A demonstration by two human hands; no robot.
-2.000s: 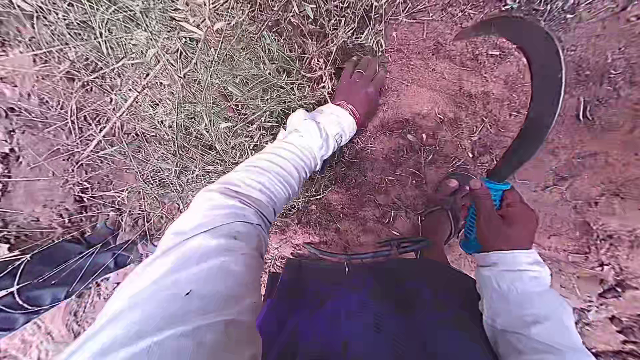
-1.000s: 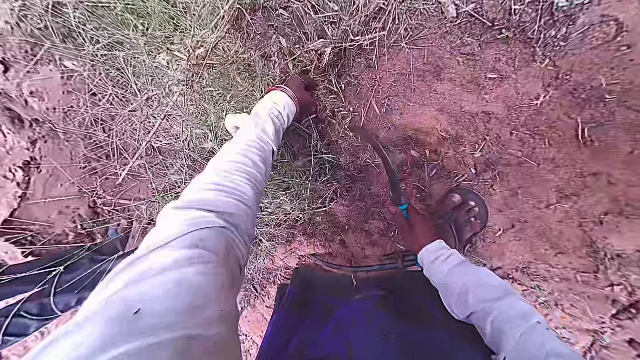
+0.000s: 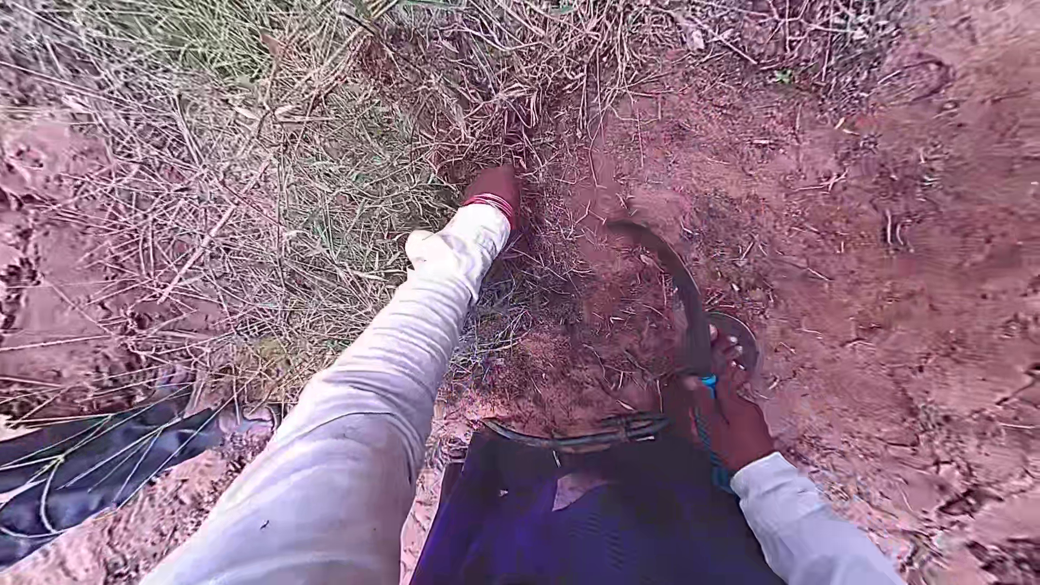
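Note:
My right hand (image 3: 735, 431) is closed around the blue handle (image 3: 708, 435) of a sickle, low at the right. The sickle's curved dark blade (image 3: 681, 280) points up and bends left over the reddish soil, with its tip to the right of my left hand. My left hand (image 3: 494, 185), with red bands at the wrist, reaches into dry grass (image 3: 487, 106) at the upper middle. Its fingers are hidden by the grass and the hand's own back, so whether it grips any stems does not show. Cut or loose grass (image 3: 325, 219) lies left of my left arm.
A foot in a sandal (image 3: 743, 341) stands beside the sickle's blade. Dark cloth (image 3: 585, 520) covers my lap, with a thin curved strip (image 3: 569, 440) along its front edge. Another dark cloth (image 3: 106, 463) lies at the lower left under long stems. Reddish bare soil (image 3: 918, 309) spreads to the right.
Two seconds ago the sickle was raised at the upper right; it is now lower, with its tip nearer my left hand. My left hand has moved left and farther into the grass.

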